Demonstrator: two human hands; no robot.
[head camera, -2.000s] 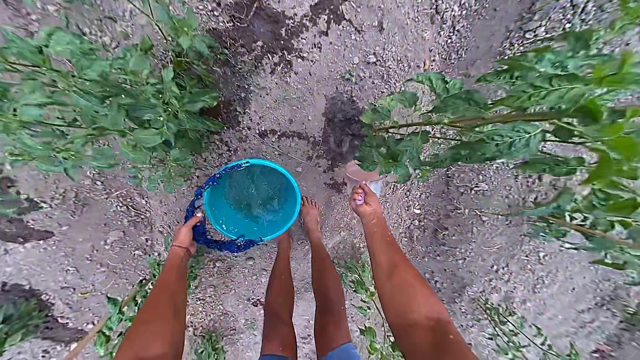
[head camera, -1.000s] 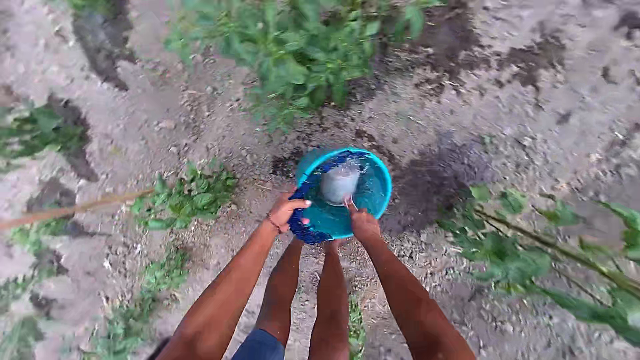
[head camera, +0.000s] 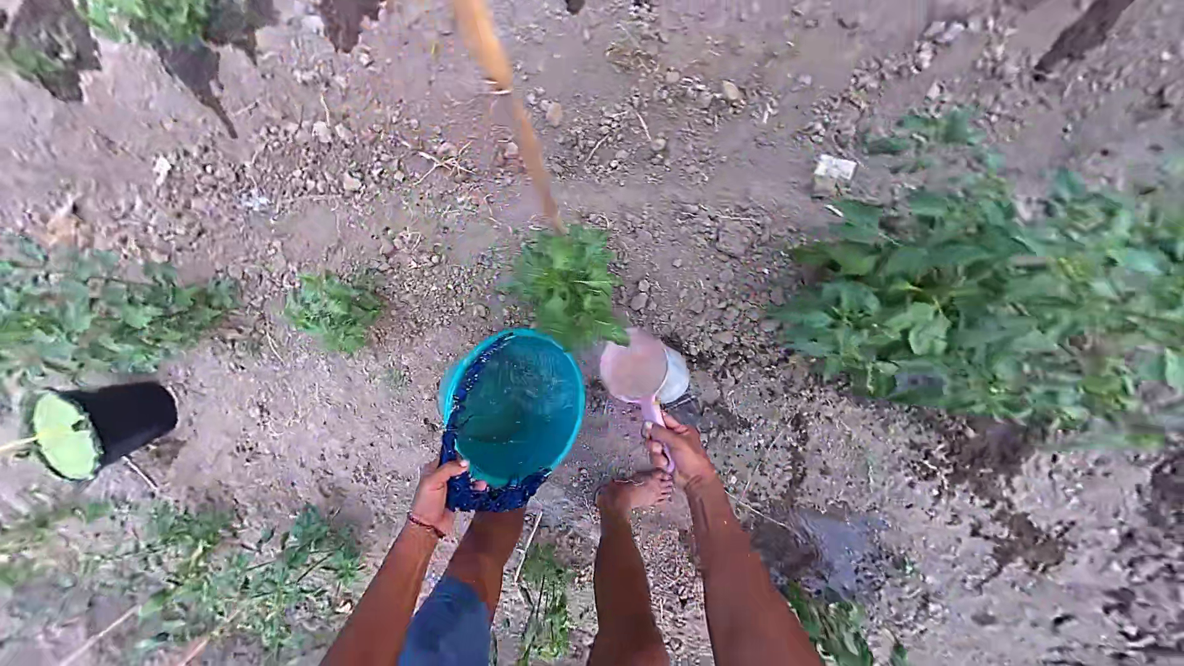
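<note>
My left hand (head camera: 435, 495) grips the lower left rim of a turquoise plastic bucket (head camera: 518, 407), where dark blue stringy material (head camera: 495, 495) lies along the edge. The bucket is tilted and holds water. To its right, my right hand (head camera: 682, 450) is closed on the handle of a pale pink plastic dipper (head camera: 645, 370), held over the ground outside the bucket. The dipper's contents cannot be told clearly. A small leafy plant (head camera: 569, 285) stands just above the bucket and dipper, its leaves close to both.
A wooden stake (head camera: 518, 120) rises beyond the small plant. Large leafy plants (head camera: 971, 296) spread at the right. A black pot (head camera: 125, 421) lies at the left, near low plants (head camera: 176, 310). Wet soil (head camera: 823, 546) shows at lower right, and a pale block (head camera: 834, 171) farther up.
The dipper, over the bucket a second ago, is now outside it on the right. My left hand has kept hold of the bucket. The view has turned and moved strongly.
</note>
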